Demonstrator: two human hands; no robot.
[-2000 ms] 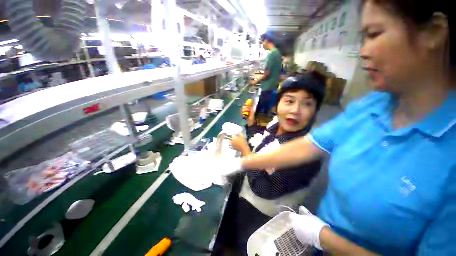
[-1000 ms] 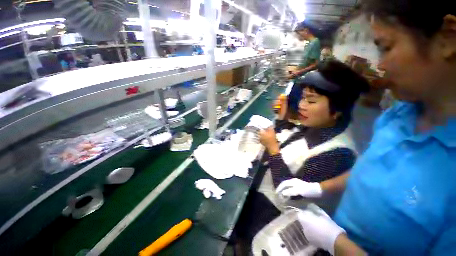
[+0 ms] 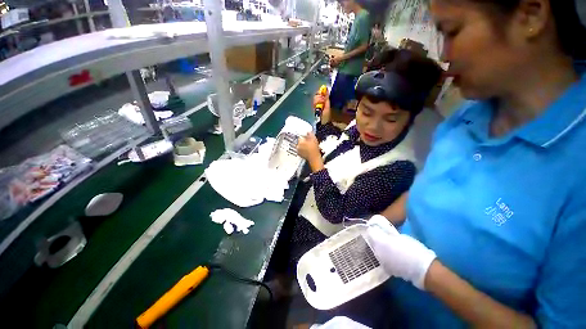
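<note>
Neither of my hands can be made out. The electric screwdriver (image 3: 173,297) lies on the dark green bench (image 3: 241,257), its orange barrel slanting and its dark cord running right to the bench edge. A crumpled pair of white work gloves (image 3: 232,220) lies beyond it. A standing person in blue holds a white vented panel (image 3: 347,265) with a slotted grille and an oval hole in gloved hands. A white piece (image 3: 344,323) is cut off by the bottom edge; I cannot tell what it is.
A seated neighbour (image 3: 366,154) holds a white slotted housing (image 3: 289,142) and an orange screwdriver (image 3: 320,101). A white heap (image 3: 241,183) lies on the bench. The green belt holds a ring plate (image 3: 61,245) and an oval cover (image 3: 104,204), beside the pale rail (image 3: 138,257).
The view has shifted. The standing person's outstretched arm has drawn back to the vented panel, which now shows more fully. The neighbour has turned to look down at the housing.
</note>
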